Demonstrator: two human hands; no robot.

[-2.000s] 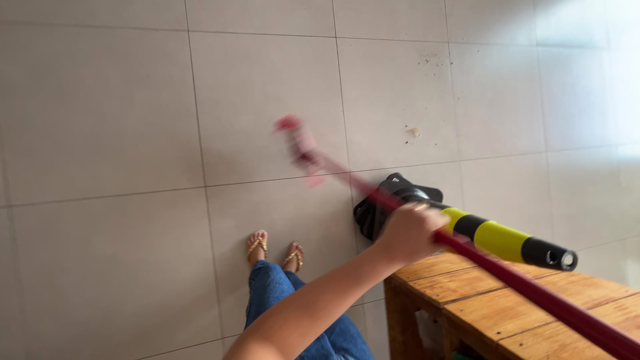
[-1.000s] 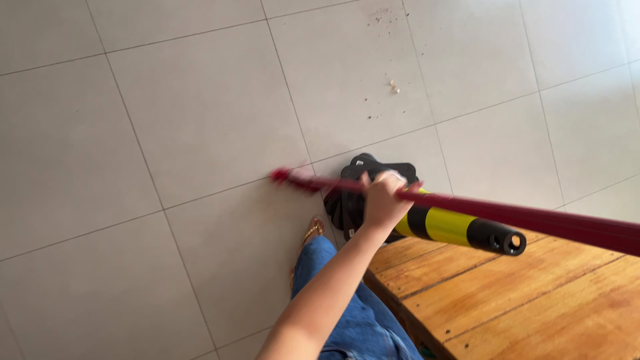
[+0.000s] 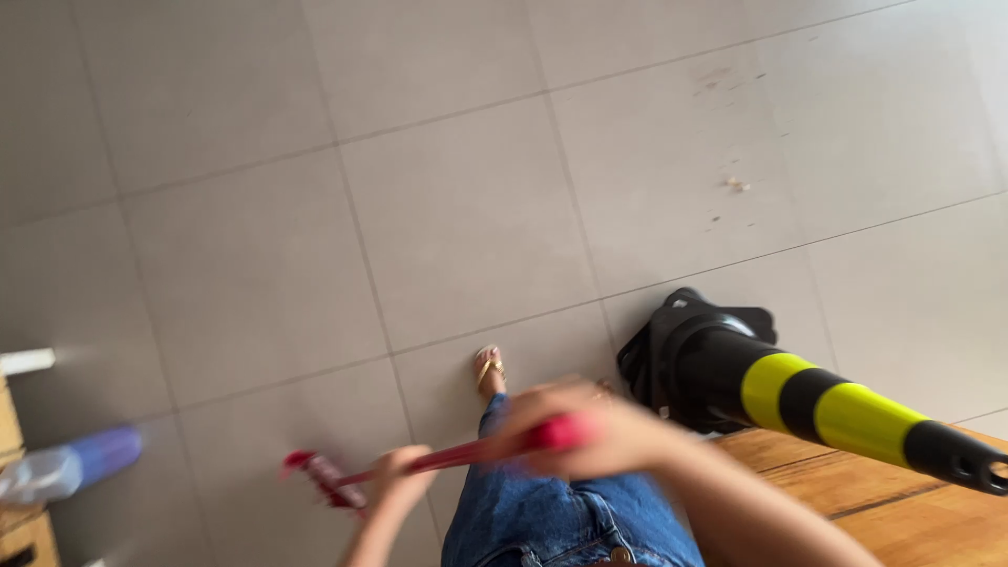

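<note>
A red broom [image 3: 335,482] crosses low in front of my jeans, its handle slanting up to the right from a head at the lower left. My left hand [image 3: 405,472] is closed around the handle near the broom head. Farther up, my right hand [image 3: 575,433] grips the handle near its end; motion blurs this hand and hides its fingers partly. Small crumbs and debris [image 3: 736,185] lie on the tiled floor at the upper right. One sandalled foot shows below the hands' line of view; the other is mostly covered by my right hand.
A black and yellow traffic cone [image 3: 795,394] stands close on my right, beside a wooden plank surface [image 3: 906,516]. At the left edge are wooden furniture [image 3: 27,543], a clear and purple bottle-like object [image 3: 79,465] and a white bar-shaped thing [image 3: 27,361].
The broom head has moved to the left and nearer my body. Two hands now show on the handle, where one showed earlier. The view has shifted, bringing in things at the left edge.
</note>
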